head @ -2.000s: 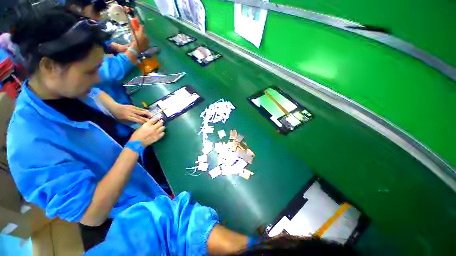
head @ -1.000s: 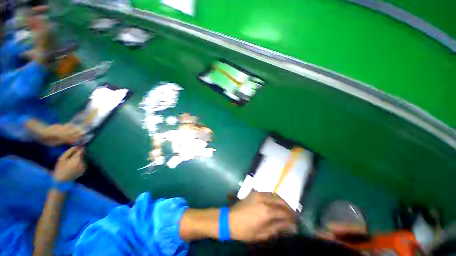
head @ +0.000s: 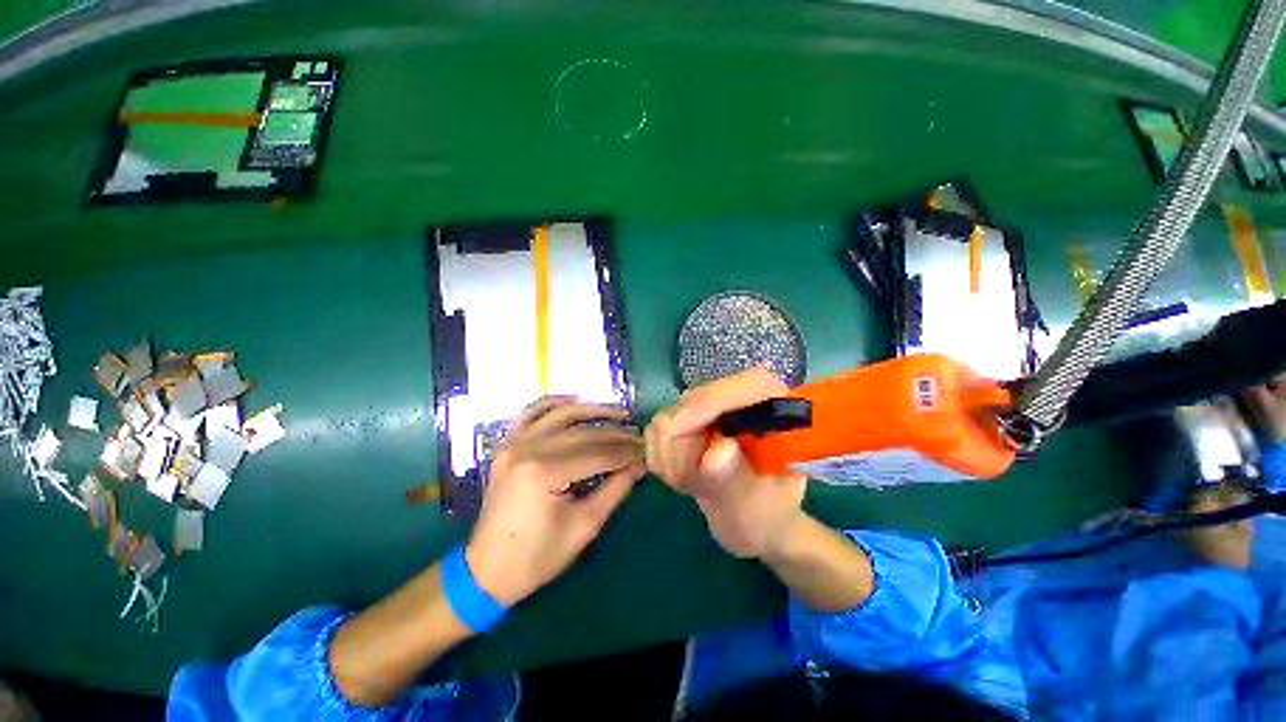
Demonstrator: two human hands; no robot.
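Note:
The tablet assembly (head: 487, 332) lies in front of me, black-framed, silver-white inside with an orange stripe. My left hand (head: 554, 487) is over its near end, fingers bent and meeting my right fingertips; whether it holds anything small is hidden. My right hand (head: 733, 466) grips the front of the orange electric screwdriver (head: 889, 416), which lies nearly level, its front end pointing left at the fingers of my left hand. The driver tip is hidden by the fingers. The circuit board end is mostly covered by my left hand. The round screw dish (head: 742, 343) is right of the tablet.
Small square modules (head: 176, 437) and white leads (head: 23, 353) lie at the left. Another tablet (head: 212, 130) is at the far left. Stacked tablets (head: 963, 289) are right of the dish. A metal spring hose (head: 1164, 212) rises from the screwdriver. Another person's blue sleeve (head: 1142, 621) is at the right.
The view has swung right and down, leaving the left neighbour out of frame. My right hand is now clearly visible gripping the screwdriver, and both hands meet at the tablet's near end.

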